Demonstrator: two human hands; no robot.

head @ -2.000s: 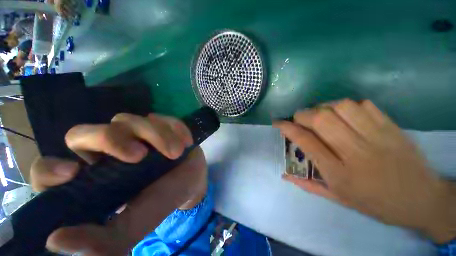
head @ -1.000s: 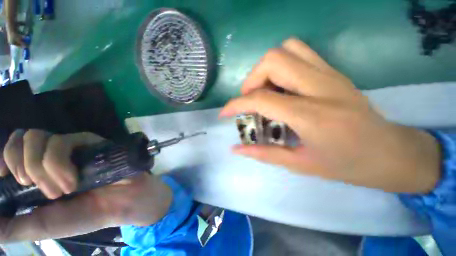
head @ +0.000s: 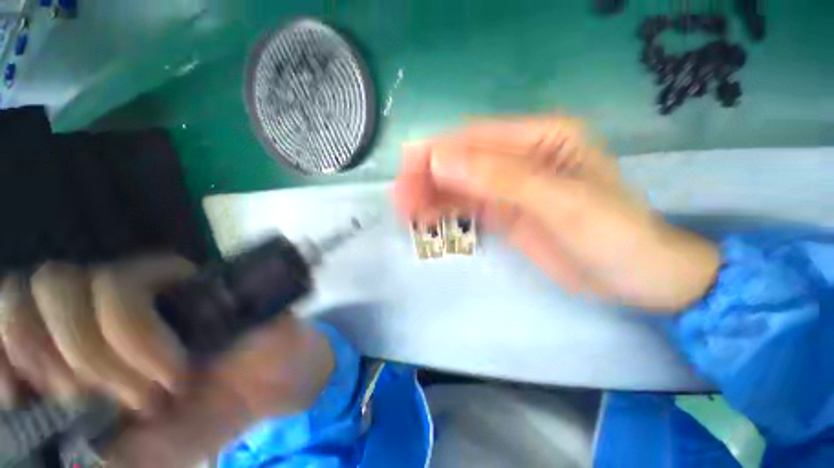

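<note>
My left hand (head: pixel 101 329), blurred, is closed around a black electric screwdriver (head: pixel 240 291); its thin bit points up and right over the mat. Two small cream housings (head: pixel 443 237) with dark centres sit side by side on the pale work mat (head: pixel 539 329). My right hand (head: pixel 558 201) is strongly blurred, with fingers at and above the housings' upper edge. Blur hides whether the fingers grip the housings or hold anything small. The bit is left of the housings, apart from them.
A round silver-grey ridged dish (head: pixel 313 97) stands on the green bench (head: pixel 512 64) behind the mat. A pile of small black parts (head: pixel 695 64) lies at the far right. Black material (head: pixel 91 192) lies at the left. Small blue parts (head: pixel 18 41) show at the upper left edge.
My right hand has lifted and shifted left, uncovering more of the housings' lower part. The screwdriver, turned from its earlier pose, is now nearer the housings. The view has shifted, showing more black parts.
</note>
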